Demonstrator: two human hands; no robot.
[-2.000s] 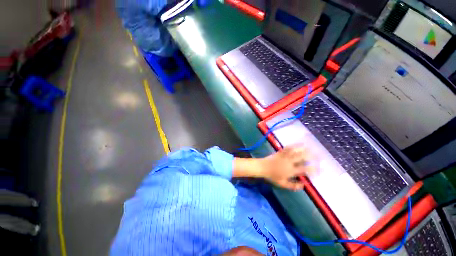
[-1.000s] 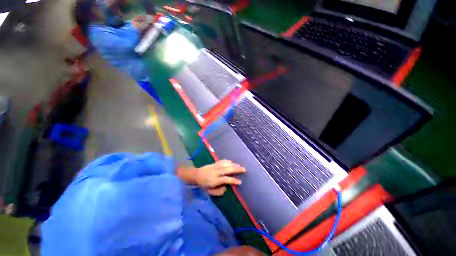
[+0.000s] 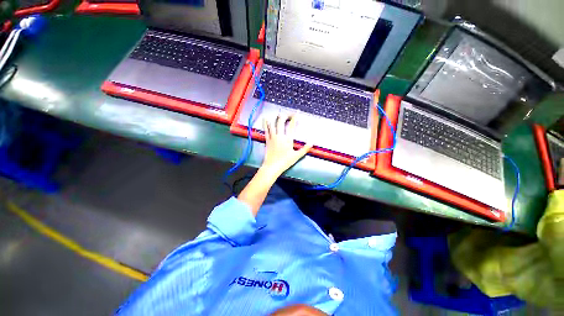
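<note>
A silver laptop (image 3: 346, 133) lies open on a red tray (image 3: 344, 159) on the green bench, its screen (image 3: 315, 34) lit pale. My left hand (image 3: 281, 143) rests over the left part of its palm rest, fingers spread, holding nothing; the thumb points right, near the front edge. The hand covers part of the surface below the keyboard (image 3: 312, 99). A blue cable (image 3: 252, 126) hangs at the laptop's left side and another (image 3: 355, 162) loops from its right side over the front edge. My right hand is not visible.
A laptop (image 3: 179, 77) on a red tray stands to the left. Another laptop (image 3: 445, 166), with film over its dark screen, stands to the right. A person in yellow-green sleeves (image 3: 507, 259) is at the far right. Blue stools (image 3: 427, 271) stand below the bench.
The view has swung right and now faces the bench more squarely. The laptop screen, dark a second ago, shows a pale page. My left hand has moved further onto the palm rest.
</note>
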